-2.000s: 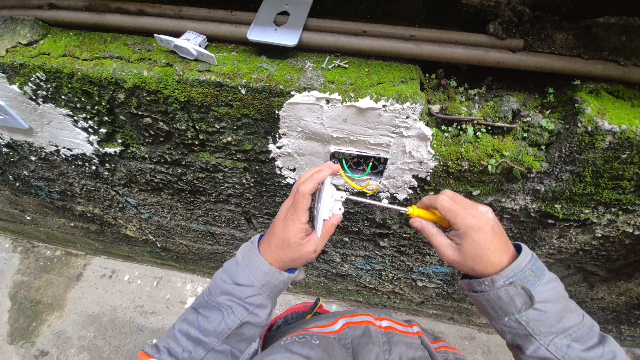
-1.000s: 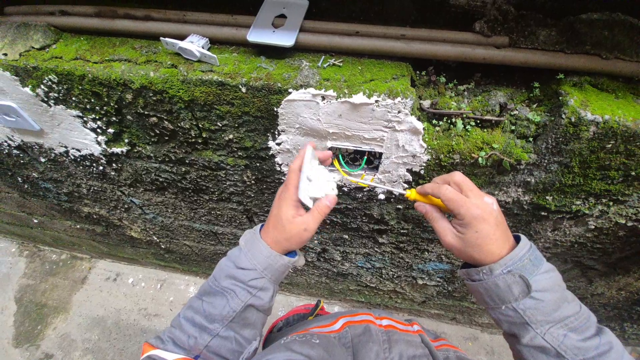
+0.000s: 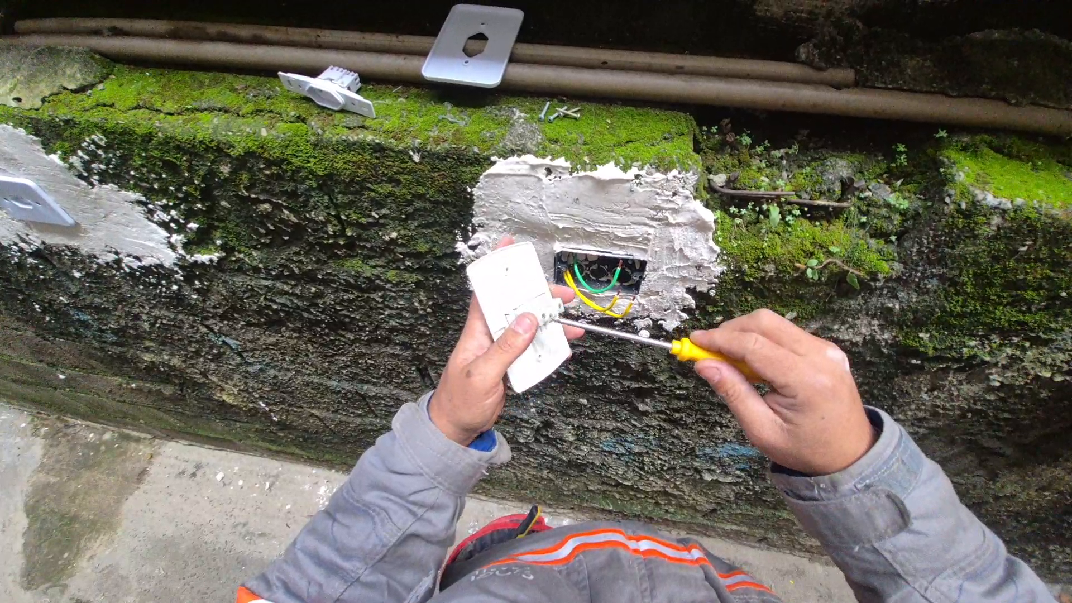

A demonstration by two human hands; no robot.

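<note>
My left hand [image 3: 481, 368] grips a white electrical wall plate [image 3: 517, 314], its face turned toward me and tilted, thumb on its lower part. My right hand [image 3: 783, 389] holds a screwdriver by its yellow handle [image 3: 712, 356]; the metal shaft runs left, and its tip meets the small terminal part at the plate's right edge. Just behind and to the right, a black electrical box [image 3: 603, 272] is set in pale plaster [image 3: 586, 205]. Green wire [image 3: 596, 289] and yellow wires [image 3: 590, 306] loop out of the box.
On the mossy wall top [image 3: 218, 100] lie a white socket module [image 3: 331, 90] and several screws [image 3: 563, 111]. A grey cover plate [image 3: 473, 46] rests against two brown pipes [image 3: 670, 79]. Another plate [image 3: 32, 201] sits on plaster at the far left. Concrete ground [image 3: 201, 502] runs below the wall.
The wall plate has turned in my left hand, from nearly edge-on to showing its broad side. The screwdriver stays in my right hand, its tip at the plate.
</note>
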